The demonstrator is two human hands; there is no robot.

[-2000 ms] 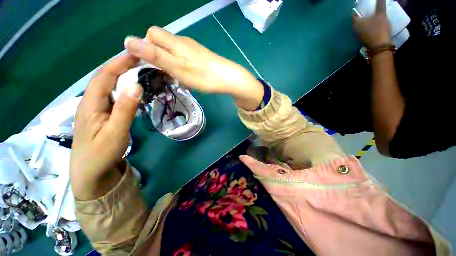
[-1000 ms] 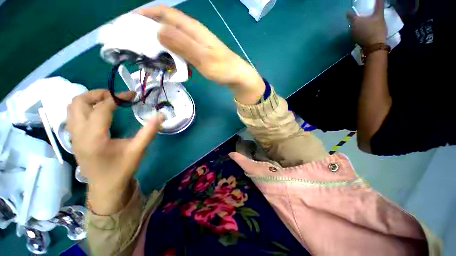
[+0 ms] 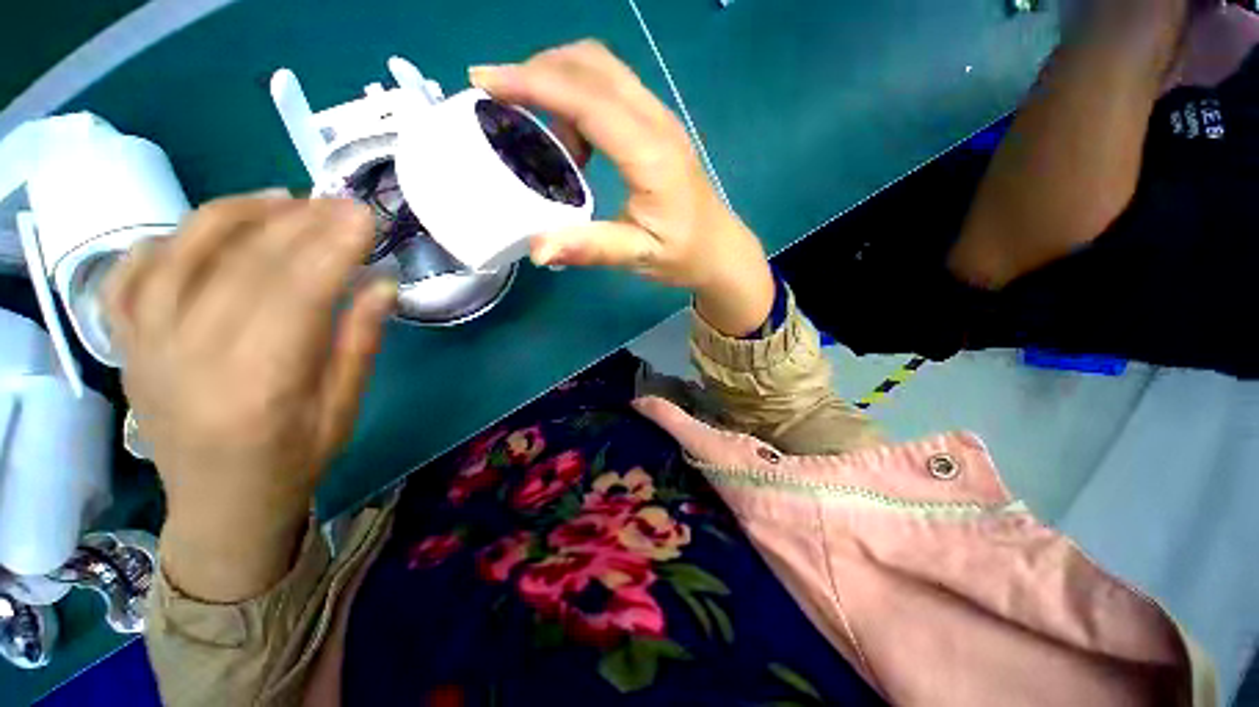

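Note:
My right hand (image 3: 656,180) holds a white camera head (image 3: 463,187), fingers on top and thumb below. Its dark round face (image 3: 529,149) points up and right. Behind it sits an open white housing (image 3: 463,298) with a shiny rounded edge, on the green bench. Two white antennas (image 3: 294,118) stick out at its back. Dark wires (image 3: 391,221) show in the gap between head and housing. My left hand (image 3: 249,345) is blurred, its fingertips beside the wires; whether they touch or grip them cannot be told.
Several white camera units (image 3: 118,194) with shiny silvery heads (image 3: 111,573) lie at the left edge of the green bench (image 3: 815,124). Another person's arm (image 3: 1056,180) and dark shirt are at the upper right. The bench's white edging curves across the upper left.
The head has turned so its dark face shows, and my right hand now grips it from the right side. My left hand has moved left and down. The other person's hand has risen.

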